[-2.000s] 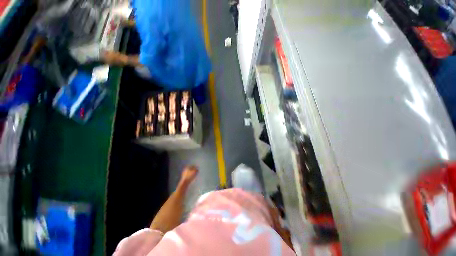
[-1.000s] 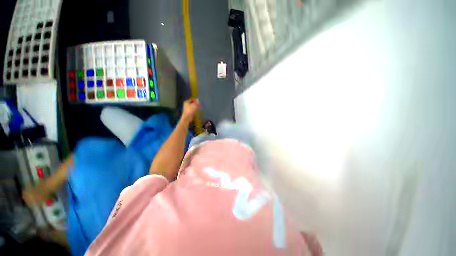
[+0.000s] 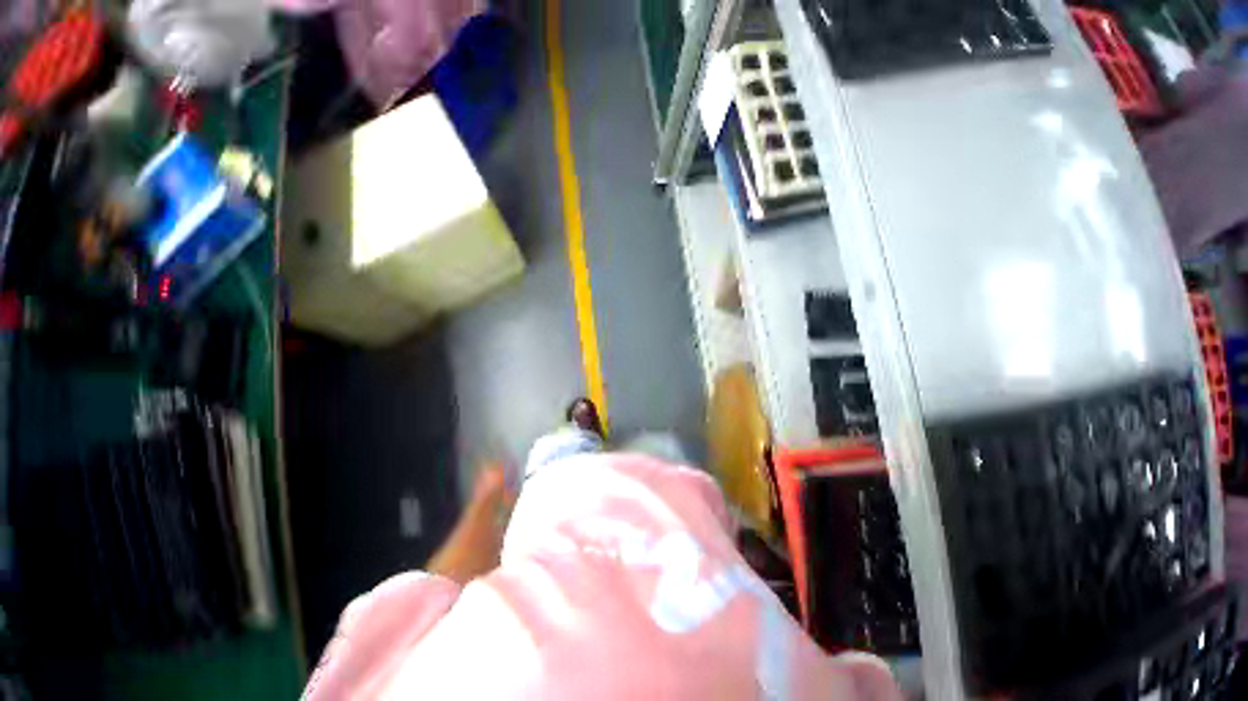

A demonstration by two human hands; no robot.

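Observation:
My left hand [image 3: 490, 490] hangs low beside my pink shirt, left of the yellow floor line. It is small and blurred, and nothing shows in it; its fingers cannot be made out. My right hand is not in view. Nearest on the right, black gridded trays [image 3: 1068, 534] lie on a shiny grey bench [image 3: 1013, 206]. A red-orange tray [image 3: 790, 527] with a dark gridded insert sits on the shelf under the bench edge.
A cream divided tray [image 3: 776, 130] with dark pockets sits on the right lower shelf. A pale box [image 3: 424, 206] stands left of the yellow line [image 3: 575, 247]. A green bench [image 3: 267, 411] on the left holds a blue box [image 3: 192, 206] and upright dark trays [image 3: 151, 534]. A person in pink [image 3: 397, 41] is ahead.
I have moved along the aisle. The blue-clothed person and the box with coloured pieces are out of view; pale boxes and black trays have come in. My left hand is lower and blurrier.

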